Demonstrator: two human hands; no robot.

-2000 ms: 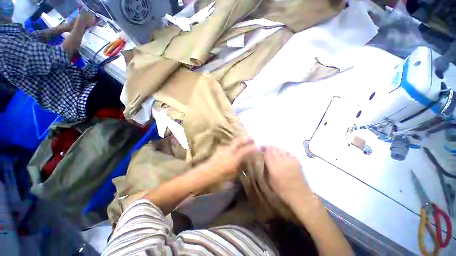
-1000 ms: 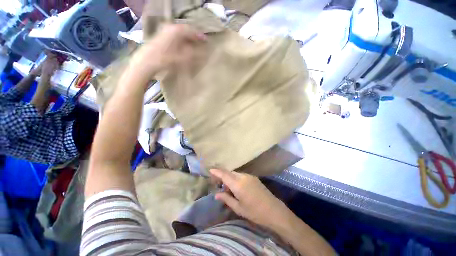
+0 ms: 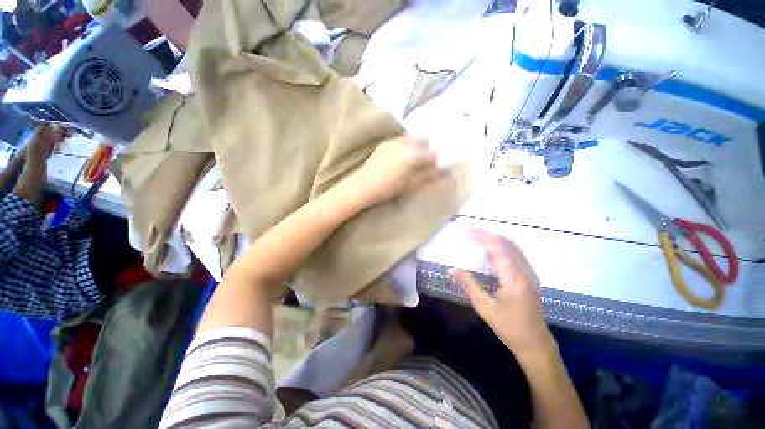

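A large khaki cloth panel (image 3: 277,126) lies over the white machine table, left of the needle area, with a white-grey lining corner (image 3: 404,281) showing at its lower edge. My left hand (image 3: 407,167) rests on top of the panel near its right edge; its fingers are blurred, and whether they grip the cloth does not show. My right hand (image 3: 507,281) is over the table's front edge, off the cloth, fingers apart and empty. The presser foot and needle area (image 3: 513,159) of the white sewing machine (image 3: 621,92) is right of the panel.
Scissors (image 3: 684,251) with orange-yellow and red loops lie at right, beside dark snips (image 3: 692,176). A grey vented motor box (image 3: 101,88) stands at upper left. Another worker in a checked sleeve (image 3: 42,243) is at far left, near an olive cloth pile (image 3: 134,352). The grey table edge (image 3: 604,314) runs below.
My left hand has moved right and down with the panel's top now folded at upper left. My right hand has left the cloth edge and moved right, opening. The view has shifted right.
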